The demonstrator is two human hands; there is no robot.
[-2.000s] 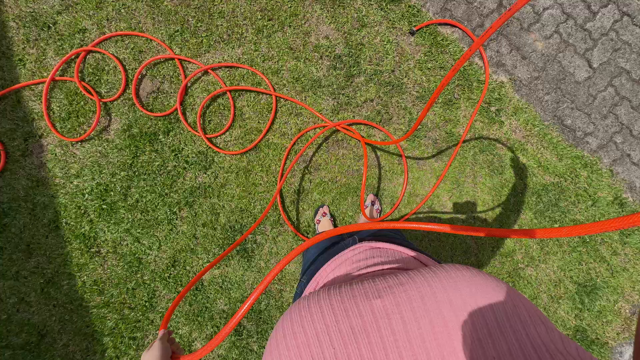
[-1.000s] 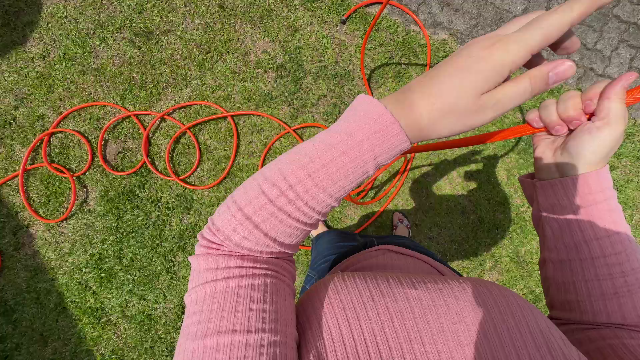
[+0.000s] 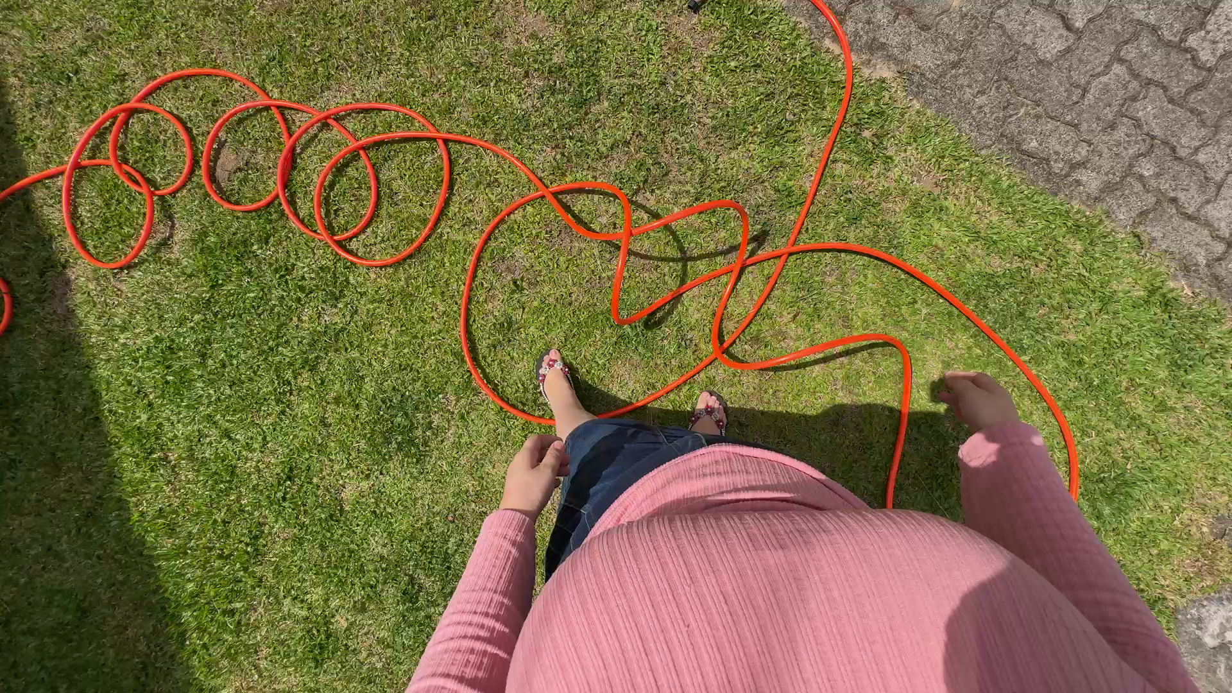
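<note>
An orange garden hose (image 3: 466,289) lies in loose loops and crossings over the grass, with several round coils at the upper left. My left hand (image 3: 535,472) hangs beside my left thigh, its fingers loosely curled and nothing seen in them. On the right, my right hand (image 3: 980,398) is low over the grass between two stretches of the hose, touching neither; its fingers are bent and appear empty. Part of the hose passes out of sight behind my body. One stretch runs around my feet, passing close by my left ankle.
Grass (image 3: 318,462) surrounds my feet in patterned sandals. Grey interlocking paving (image 3: 1107,106) borders the lawn at the upper right. A small dark piece lies at the top edge, cut off by the frame. Shadow covers the left side.
Both hands have come down and apart; my right hand has let go of the hose it gripped at the upper right. The hose near my feet now lies in new bends.
</note>
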